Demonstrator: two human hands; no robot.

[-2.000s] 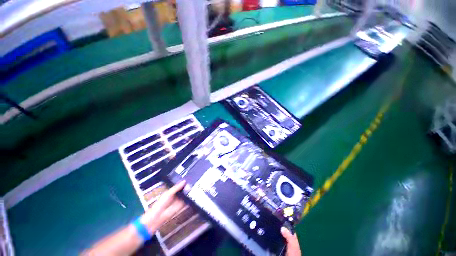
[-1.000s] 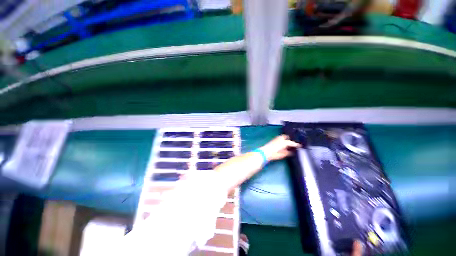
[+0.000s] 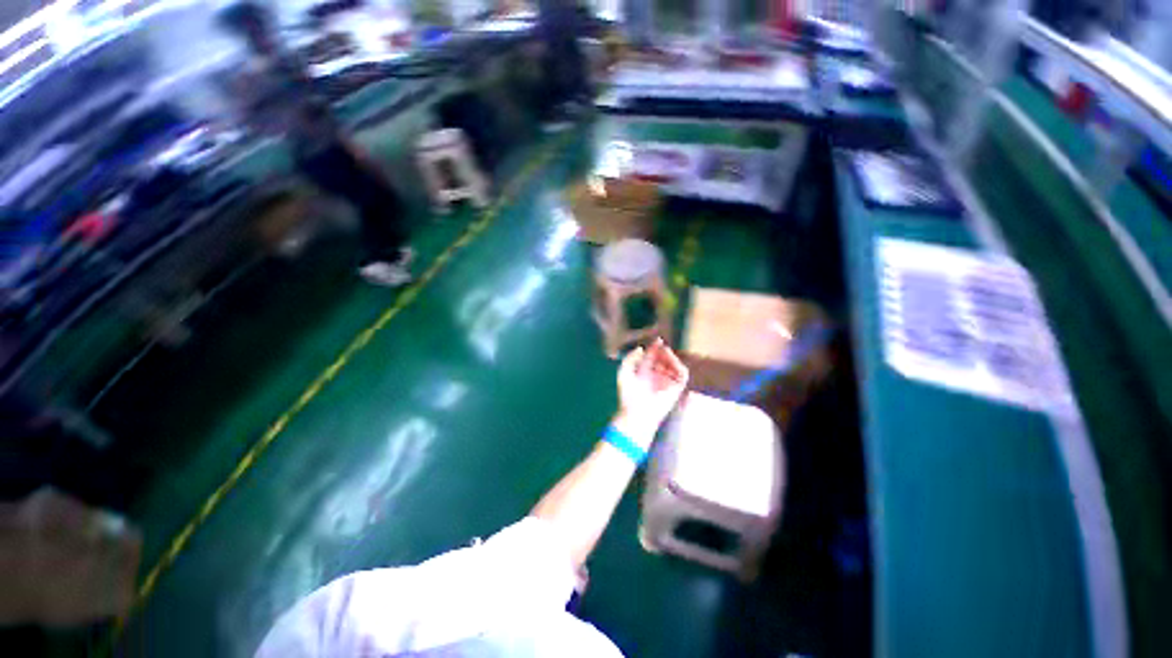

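My left hand (image 3: 652, 381) is raised over the aisle at the middle of the view, blurred, with a blue band on the wrist and a white sleeve behind it. The fingers look loosely curled and no held thing shows. A white stool (image 3: 720, 473) stands just right of and below the hand. Behind it is an open brown cardboard box (image 3: 739, 328) with a blue strip at its side. My right hand is not in view. No laptop shows near the hand.
The green bench (image 3: 970, 514) runs along the right, with a white sheet or tray (image 3: 964, 315) on it. Another stool (image 3: 630, 285) stands ahead. A person (image 3: 341, 161) is at the upper left beyond the yellow floor line. A brown box (image 3: 64, 559) is at lower left.
The view has swung left from the bench to the aisle. The laptop, the compartment tray and my right hand have left the picture. My left hand has come away from the laptop's edge.
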